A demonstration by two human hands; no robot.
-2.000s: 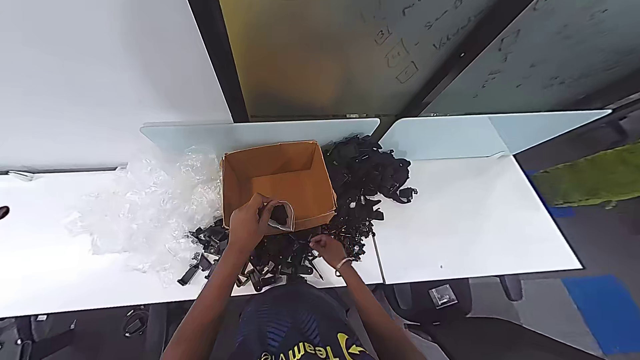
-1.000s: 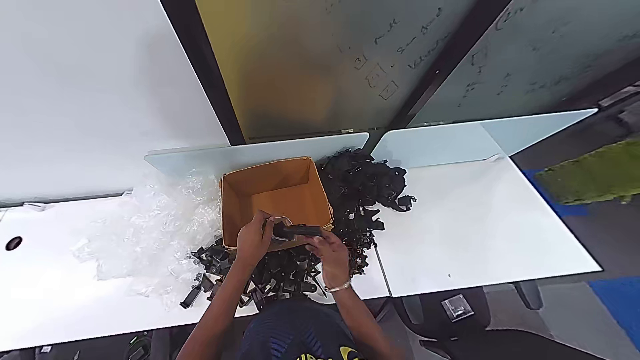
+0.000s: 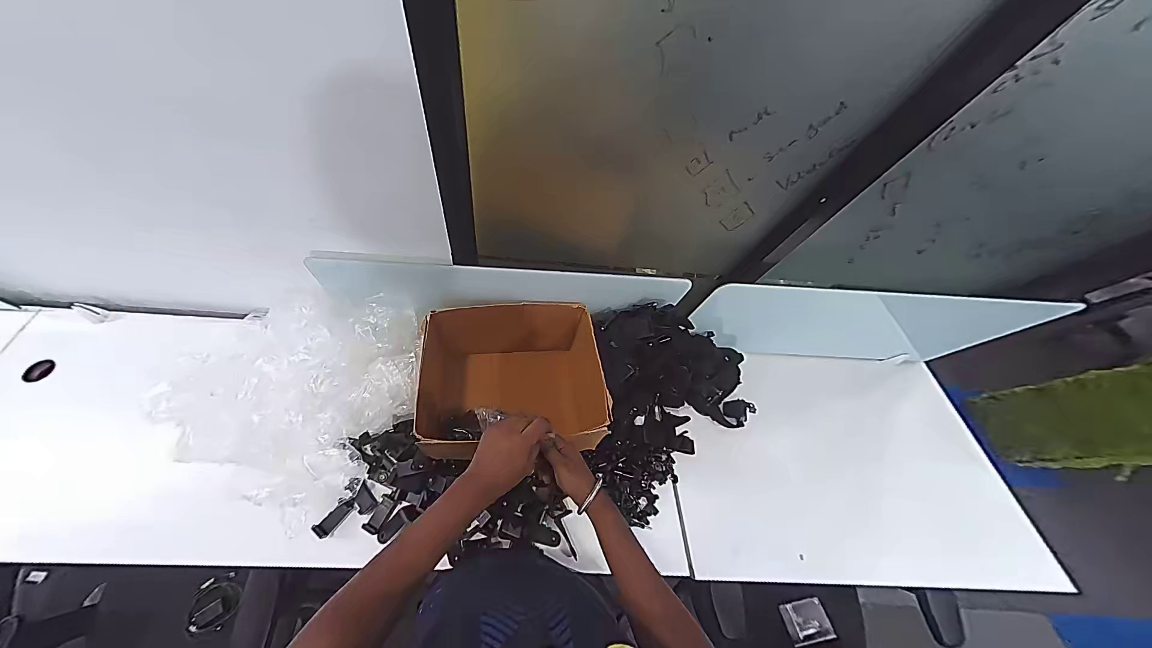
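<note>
My left hand (image 3: 513, 450) is at the front rim of an open brown cardboard box (image 3: 517, 360), its fingers closed on a clear plastic bag (image 3: 489, 417). My right hand (image 3: 565, 463), with a bracelet at the wrist, meets it fingertip to fingertip; what it pinches is too small to make out. Dark things show in the box's front left corner, at the bag; whether they are in the bag cannot be told. Small black plastic parts (image 3: 405, 477) lie in front of the box and below both hands.
Crumpled clear plastic bags (image 3: 288, 396) spread left of the box. Black straps or mounts (image 3: 666, 351) are heaped to its right, with smaller black pieces (image 3: 630, 477) nearer. Low frosted dividers (image 3: 504, 282) run behind on the white table (image 3: 855, 468). Dark chairs (image 3: 738, 612) stand at the front edge.
A second ago both hands held a long black part over the box's front edge; it no longer shows between them. The hands have come together, with clear plastic now at the left fingers.
</note>
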